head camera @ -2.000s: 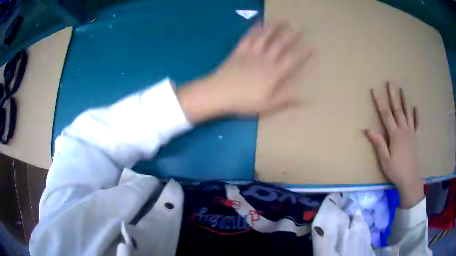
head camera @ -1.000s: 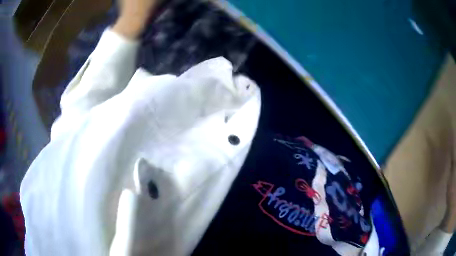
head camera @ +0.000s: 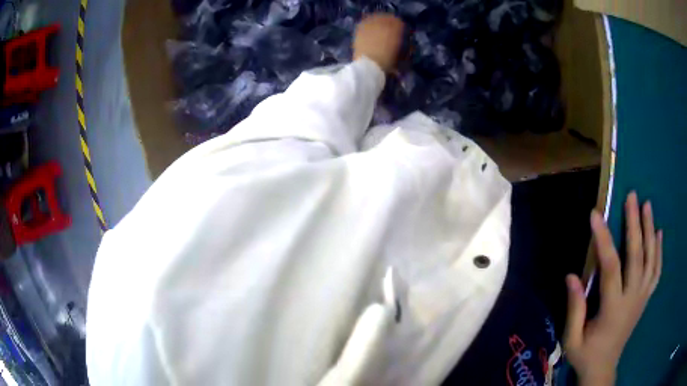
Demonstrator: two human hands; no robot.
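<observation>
A large brown carton (head camera: 147,90) lies at the top of the view, full of dark parts in crinkled clear poly bags (head camera: 279,45). My left hand (head camera: 380,41) reaches into the carton and rests at the bags. Its fingertips are hidden and blurred, so I cannot tell whether it grips a bag. My right hand (head camera: 618,290) holds nothing, with fingers spread, on the edge of the green-blue bench mat (head camera: 655,136) at the right.
Yellow-black floor tape (head camera: 84,143) runs down the left. Red stools (head camera: 38,203) stand beyond it. The bench edge (head camera: 609,113) runs alongside the carton. A tan cardboard sheet (head camera: 655,13) shows at the top right corner.
The view has turned left from the bench to the carton. My left hand has moved off the bench and into the carton. My right hand has shifted from the cardboard to the bench's edge.
</observation>
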